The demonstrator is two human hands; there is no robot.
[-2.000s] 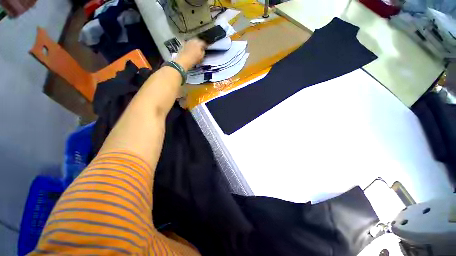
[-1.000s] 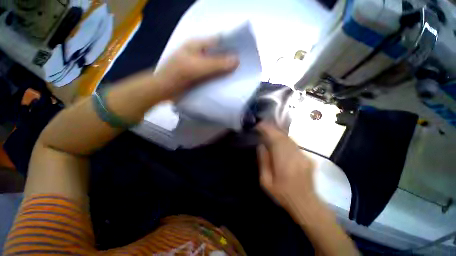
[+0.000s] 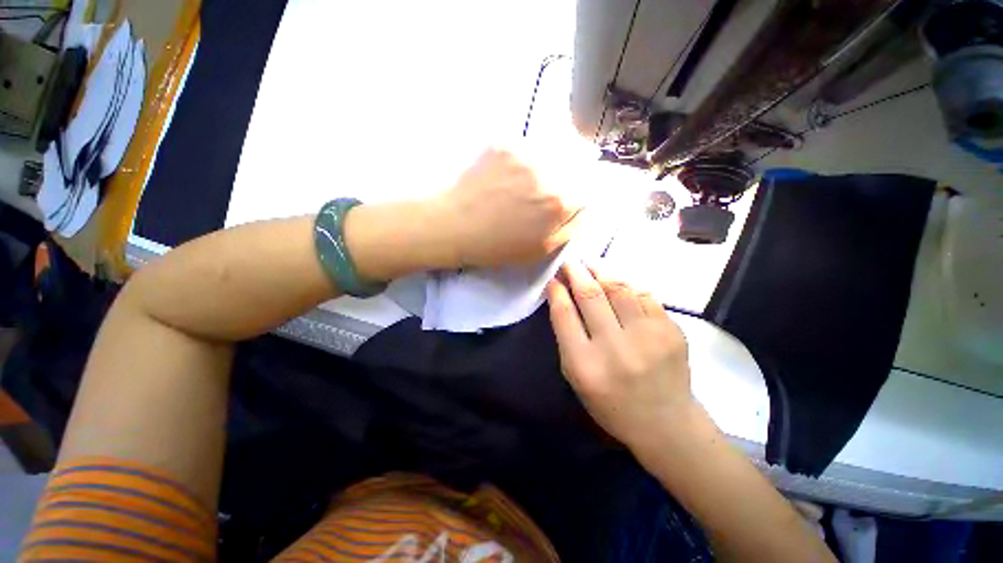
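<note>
A white-backed piece [image 3: 480,299] lies at the table's front edge, left of the needle area, on black cloth [image 3: 440,379] that hangs over the lap. My left hand [image 3: 511,214], with a green bangle on the wrist, presses on the piece with curled fingers and covers its upper part. My right hand [image 3: 621,346] has its fingertips on the right edge of the piece, close to my left fingers. The presser foot and needle area [image 3: 616,154] is just beyond my hands and partly lost in lamp glare.
The sewing machine head [image 3: 748,66] stands at the upper right. Black curved pieces [image 3: 841,297] lie right of the needle. A long black panel [image 3: 215,121] lies at left beside brown tape [image 3: 154,132]. White cut pieces [image 3: 97,132] are stacked at upper left.
My left hand reached to the white stack, then carried a white-backed piece over to the machine. That piece has gone from raised to lying flat, with both hands on it.
</note>
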